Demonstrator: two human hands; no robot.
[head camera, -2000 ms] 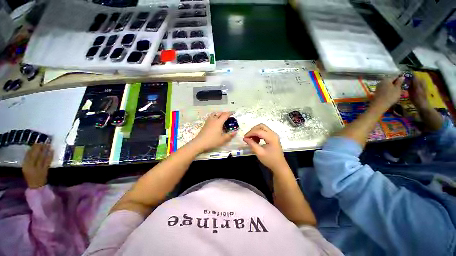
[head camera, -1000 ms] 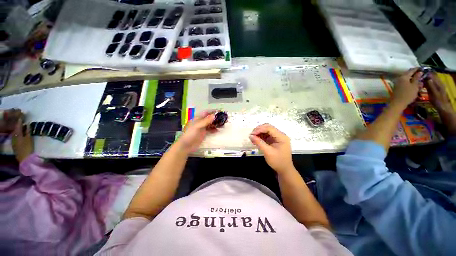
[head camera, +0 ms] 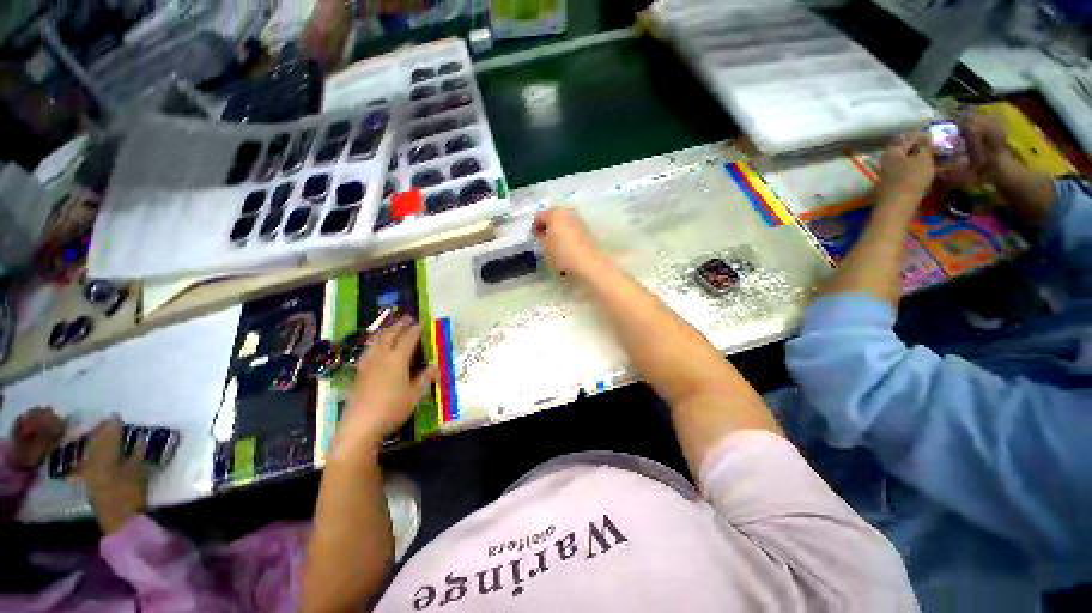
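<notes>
My left hand (head camera: 386, 381) reaches over the black printed mat (head camera: 258, 419) at left. Its fingertips are at the right end of a short row of dark watch heads (head camera: 321, 357); whether it grips the end one is unclear. My right hand (head camera: 568, 243) is at the board's far edge, just right of a small black oval part (head camera: 509, 267) in a clear tray or bag; anything in its fingers is hidden or too small to tell. A single dark watch unit (head camera: 719, 275) lies right of centre on the speckled board (head camera: 527, 359).
A white blister tray (head camera: 493, 150) of dark watches, with a tilted second tray (head camera: 156, 216) over it, stands at back left. A pale tray stack (head camera: 790, 90) is at back right. A neighbour's hands (head camera: 108, 473) work at far left; another person's hands (head camera: 910, 168) hold a lit watch at right.
The view has turned. My left hand has moved left with the watch head to the mat, where a third head now shows. My right hand has reached forward to the far edge.
</notes>
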